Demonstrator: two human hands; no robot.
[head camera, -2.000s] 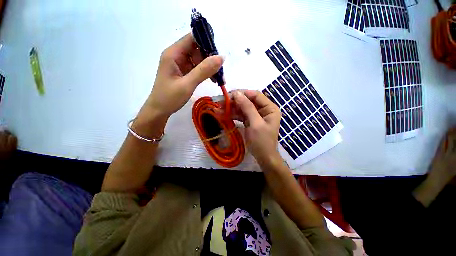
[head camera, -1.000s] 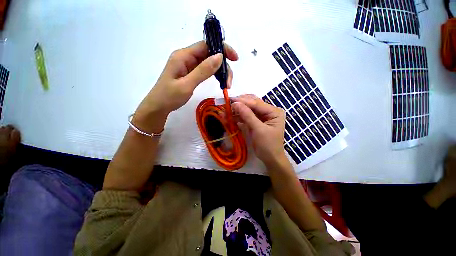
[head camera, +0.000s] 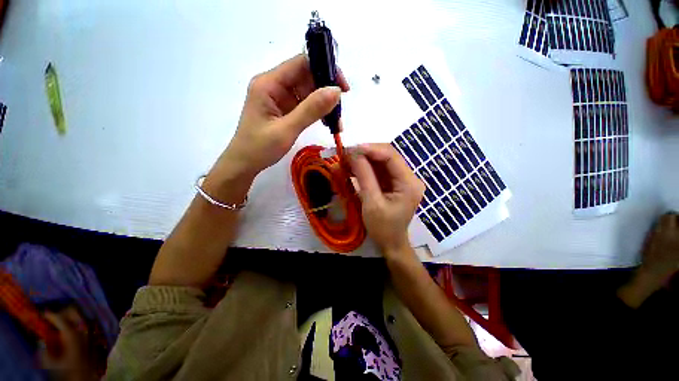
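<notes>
My left hand (head camera: 279, 123) is shut on a black plug (head camera: 321, 63), which points away from me with its metal tip up. An orange cord runs from the plug to the coiled cord bundle (head camera: 346, 237), which rests near the table's front edge with a thin yellowish band across it. My right hand (head camera: 387, 190) pinches the cord just below the plug, at the top of the coil; a small whitish piece shows beside the fingertips. A label sheet (head camera: 454, 167) with rows of black labels lies right of my right hand.
More label sheets (head camera: 600, 138) lie at the right and far right (head camera: 581, 28). An orange bundle (head camera: 662, 68) is at the right edge. A yellow-green strip (head camera: 54, 98) lies at the left. Another person's hand (head camera: 660, 242) is at the right; one at lower left (head camera: 65, 346) is near something orange.
The plug has turned more upright since the earliest frame. My hands keep their holds. At the lower left, a neighbour's hand and an orange thing have come into view.
</notes>
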